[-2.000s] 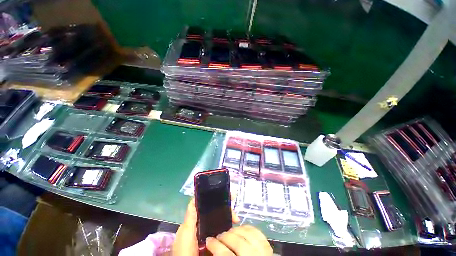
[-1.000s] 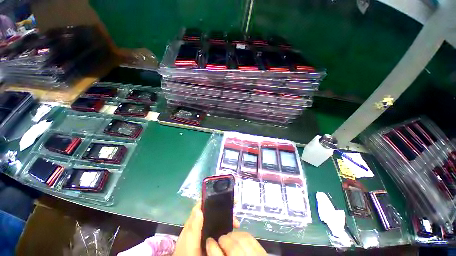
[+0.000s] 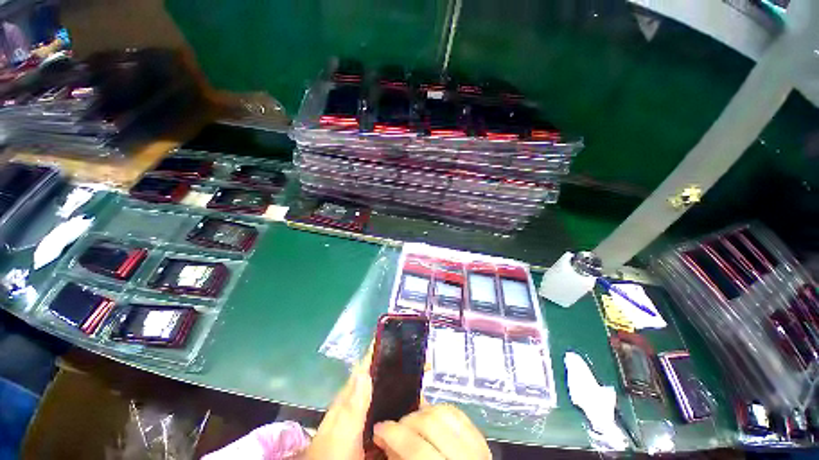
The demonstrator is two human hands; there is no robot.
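Note:
A black mobile phone with a red edge (image 3: pixel 400 370) is held upright at the bottom centre, in front of the panel sheet. My left hand (image 3: pixel 344 420) grips its left side, partly cut off by the lower edge. My right hand (image 3: pixel 435 435) lies across the phone's lower end with its fingers on the face. The panel sheet (image 3: pixel 492 359), a white and red grid of panels in clear plastic, lies just behind and right of the phone. The phone hides part of its left edge. Clear film (image 3: pixel 356 310) lies beside the sheet.
A blister tray with phones (image 3: pixel 135 229) lies left. Stacked blister trays (image 3: pixel 431 171) stand at the rear centre. A white bottle (image 3: pixel 568 278) stands by the post. Right are a crumpled white cloth (image 3: pixel 588 395), a blue pen (image 3: pixel 629 296), loose dark pieces (image 3: pixel 639 364) and a tilted tray (image 3: pixel 718 314).
The phone and both hands have shifted slightly right. The phone's top showed a round grey part one second ago; its face now looks evenly dark and reddish. The view has shifted slightly.

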